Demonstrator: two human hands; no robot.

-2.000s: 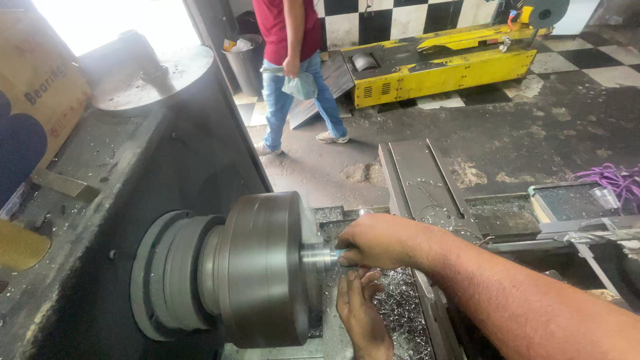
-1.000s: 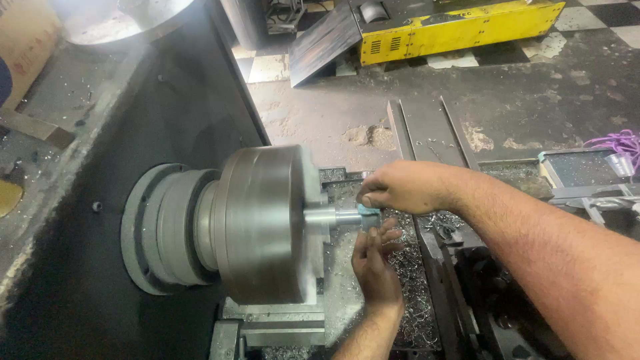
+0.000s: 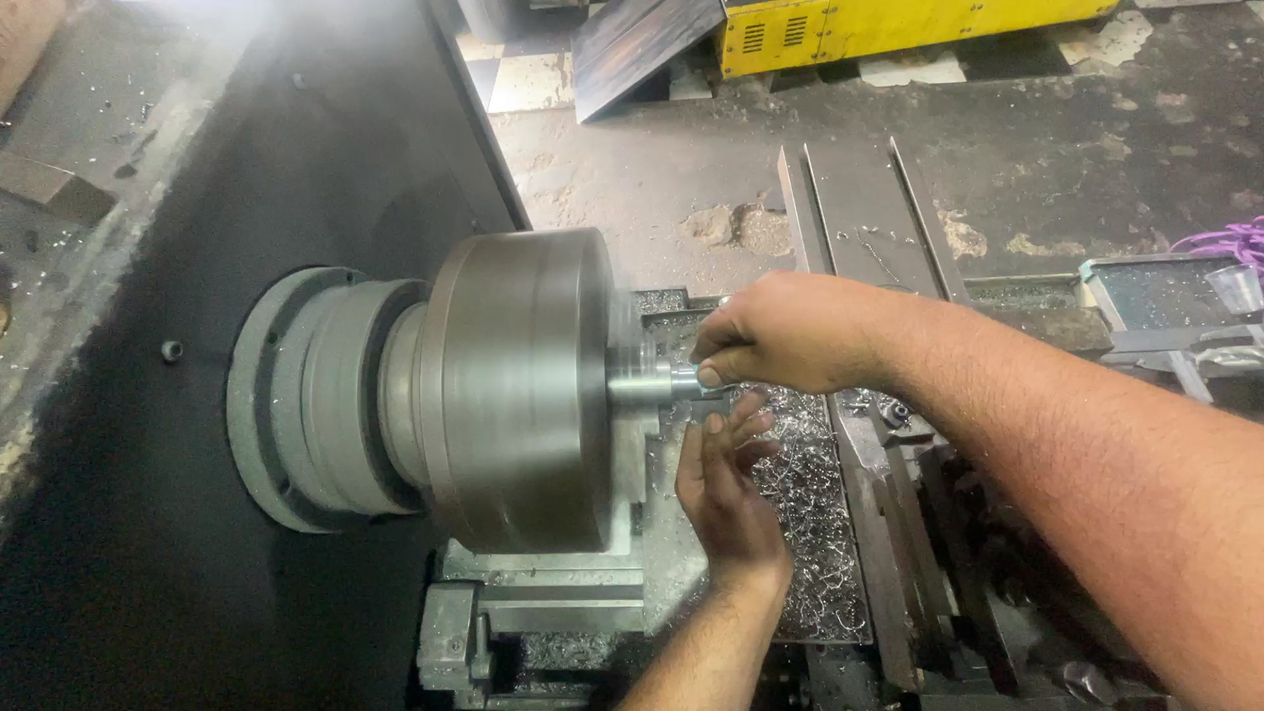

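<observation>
A lathe chuck (image 3: 523, 390), blurred as if spinning, carries a shiny metal shaft (image 3: 647, 383) that points right. My right hand (image 3: 780, 331) comes from the right and pinches a small bluish strip (image 3: 705, 377) against the shaft's free end, with thumb and fingers closed on it. Just below the shaft, my left hand (image 3: 731, 484) reaches up from the bottom edge, palm turned toward the work and fingers partly spread. Its fingertips are near the strip's lower side; whether they grip any of it cannot be told.
Curly metal shavings (image 3: 810, 523) cover the tray below my hands. The dark headstock (image 3: 267, 178) fills the left. Carriage parts (image 3: 928, 553) lie under my right forearm, with a shallow tray (image 3: 1165, 291) farther right. Beyond stands a yellow machine (image 3: 889, 30) on the floor.
The view has shifted down and closer to the chuck. The person walking beyond the lathe two seconds ago is out of view. Both hands remain at the shaft's end.
</observation>
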